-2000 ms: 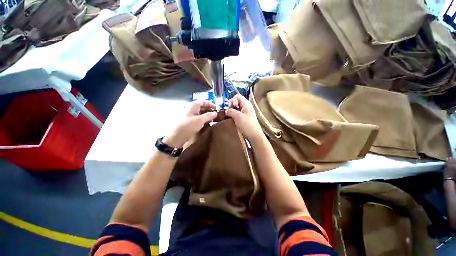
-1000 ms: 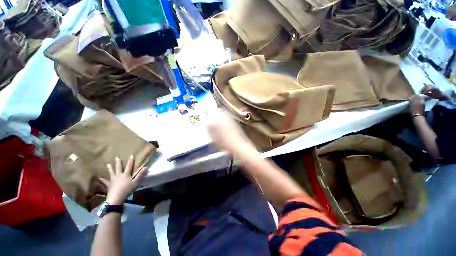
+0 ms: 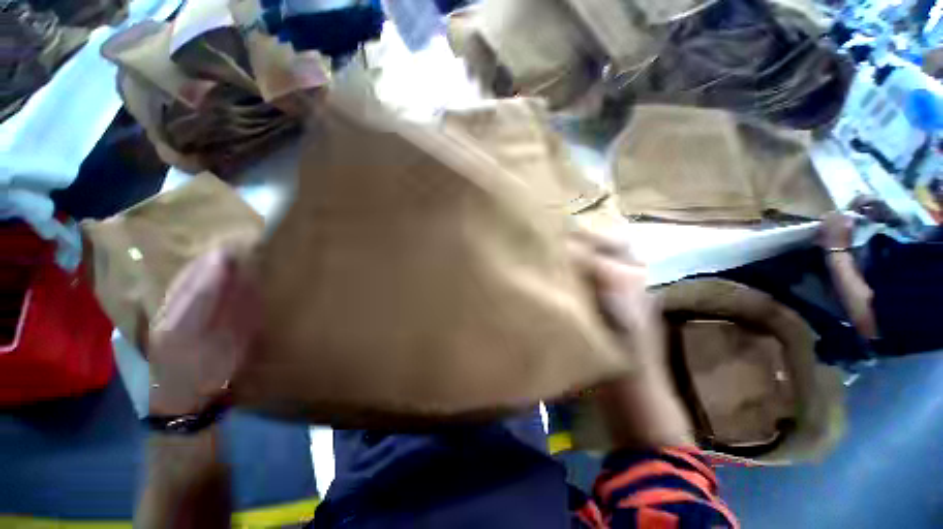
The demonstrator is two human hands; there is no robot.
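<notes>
A large tan bag body (image 3: pixel 414 279) is held up in front of me, tilted and motion-blurred, above the table's front edge. My right hand (image 3: pixel 620 294) grips its right side. My left hand (image 3: pixel 202 325) is at its left side and seems to hold the edge; its fingers are blurred. Another tan bag body (image 3: pixel 134 243) lies on the table at the left, partly behind my left hand. The held bag hides the middle of the table and the blue machine's lower part.
A red crate (image 3: pixel 62 341) stands on the left. Tan pieces are piled at the back left (image 3: pixel 207 114) and back right (image 3: pixel 558 52). A flat tan piece (image 3: pixel 682 165) lies on the right. A carton with tan pieces (image 3: pixel 817 403) is below. Another person's hand (image 3: pixel 843 243) is at the right edge.
My left hand has left the bag lying at the left. A bag body from the table is now lifted between my hands. My right hand has moved right, onto its side.
</notes>
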